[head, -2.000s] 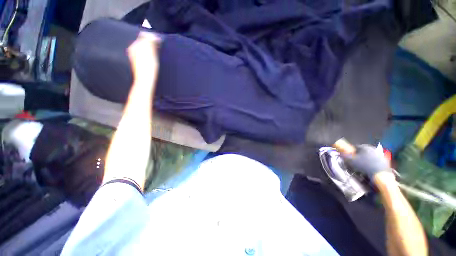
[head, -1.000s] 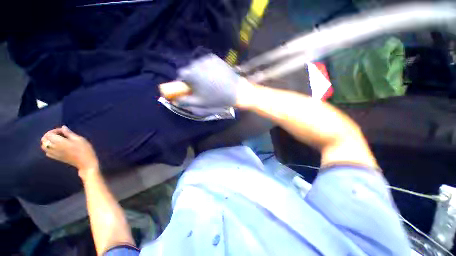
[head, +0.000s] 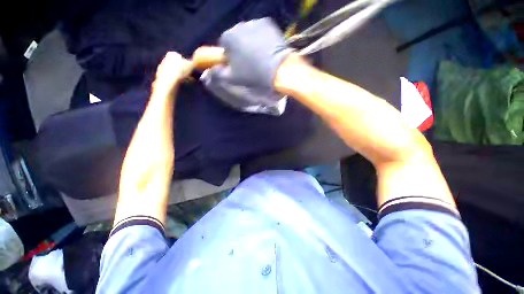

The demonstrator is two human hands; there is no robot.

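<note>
A dark navy garment [head: 230,135] lies over the padded sleeve board [head: 74,149], whose rounded end shows at the left. My right hand [head: 253,54], in a grey glove, is shut on the steam iron [head: 253,103], which is over the garment with its orange-brown handle end pointing left. My left hand [head: 172,72] is bare and blurred, at the garment just left of the handle end. Whether its fingers hold cloth or touch the handle cannot be told. A small white label [head: 95,98] shows by the garment's left edge.
A whitish steam hose [head: 345,20] runs from the iron to the upper right, near a yellow hose [head: 307,8]. A red and white piece [head: 416,103] and green cloth [head: 480,103] are at the right. A dark pile and white cloth [head: 49,271] are at the lower left.
The iron first came from the right side onto the garment, then moved slightly up. My left hand moved up and right since the last earlier frame, close to the iron. The view has shifted.
</note>
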